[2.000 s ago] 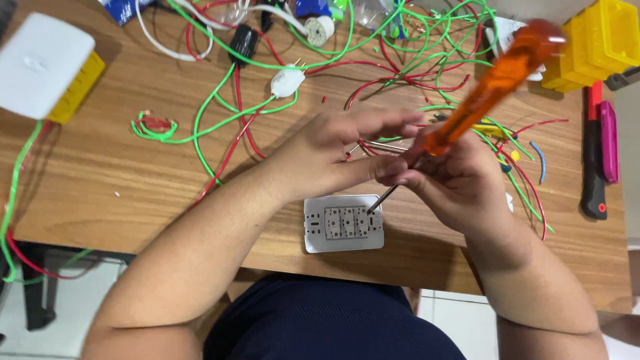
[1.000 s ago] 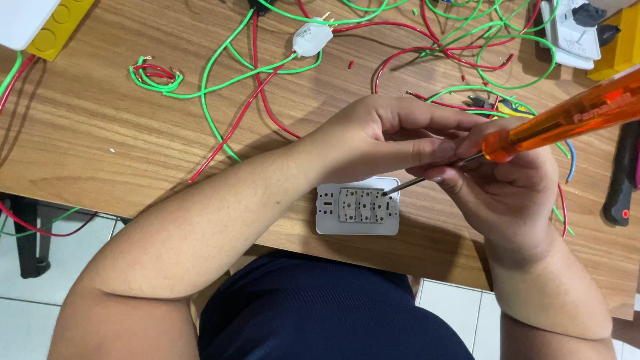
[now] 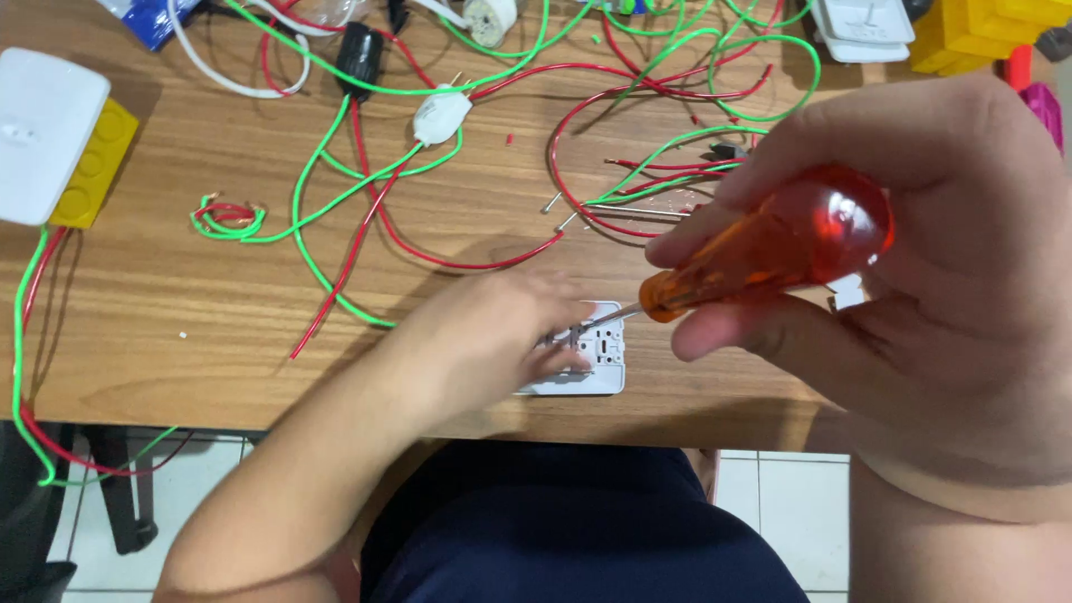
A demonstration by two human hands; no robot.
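A white electrical socket plate with its module side up (image 3: pixel 605 360) lies near the table's front edge. My left hand (image 3: pixel 511 331) rests over its left part, blurred, thumb and fingers about the modules; they hide much of them. My right hand (image 3: pixel 846 251) holds a screwdriver with a transparent orange handle (image 3: pixel 779 234). The shaft slants down left, and its tip is at the modules beside my left fingers. Whether it sits in a screw is hard to tell. Beyond the plate two long screws (image 3: pixel 641 211) lie by red and green wires (image 3: pixel 578 184).
A white plug (image 3: pixel 442 115) and a black connector (image 3: pixel 360 60) on wires lie farther back. A white box (image 3: pixel 50 134) on a yellow block (image 3: pixel 96 167) stands at the left. A coiled wire end (image 3: pixel 228 219) lies mid-left; yellow blocks (image 3: pixel 980 33) and a white socket (image 3: pixel 863 29) stand back right.
My left hand has come down from the screwdriver's shaft onto the plate. My right hand now grips the orange handle instead of being near the shaft.
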